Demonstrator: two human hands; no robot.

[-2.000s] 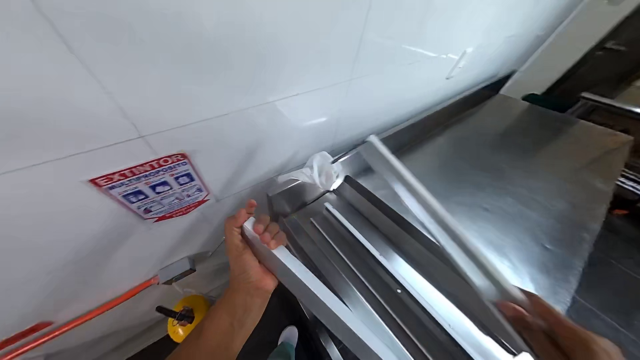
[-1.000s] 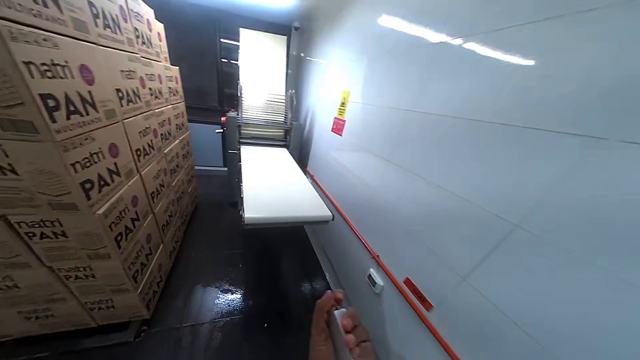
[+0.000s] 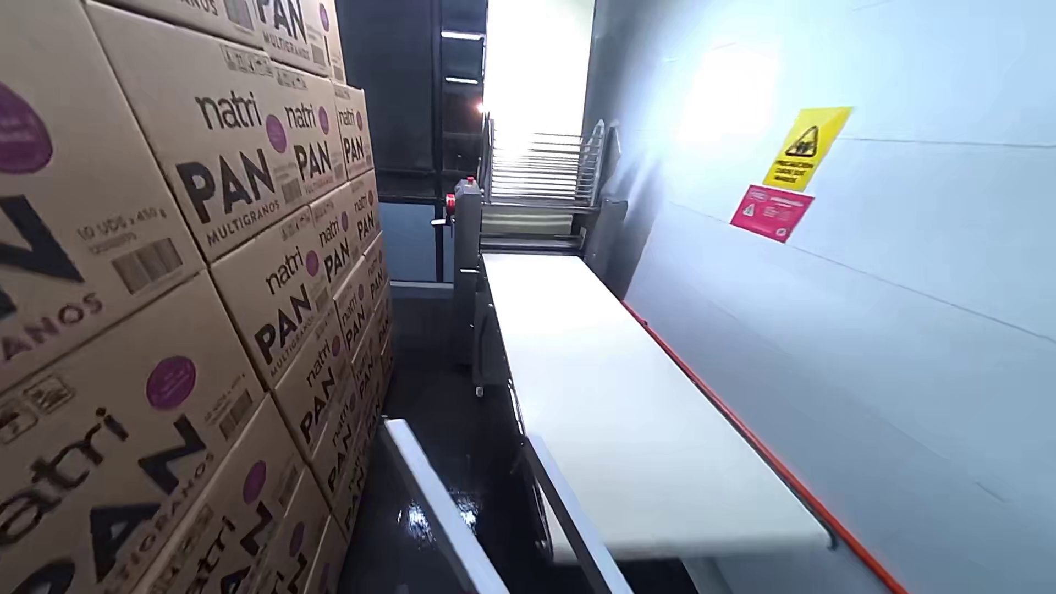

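Two long, straight metal bars rise from the bottom edge of the head view. The left bar (image 3: 445,507) crosses over the dark floor, and the right bar (image 3: 573,516) overlaps the near left edge of a white conveyor belt (image 3: 635,404). Their upper ends are apart. Neither my left hand nor my right hand shows, so what holds the bars is hidden below the frame. The belt leads to a dough sheeter (image 3: 532,223) with a wire guard and a red button on its left post.
Stacked cardboard cartons (image 3: 272,272) line the left side. A dark wet floor (image 3: 429,371) runs between them and the belt. A white wall (image 3: 907,330) with a red pipe (image 3: 742,429), a yellow warning sign (image 3: 807,148) and a pink sign (image 3: 773,213) bounds the right.
The view has swung from the steel table to the conveyor, then come closer to it. The hand seen one second ago is out of frame, and two bars now show.
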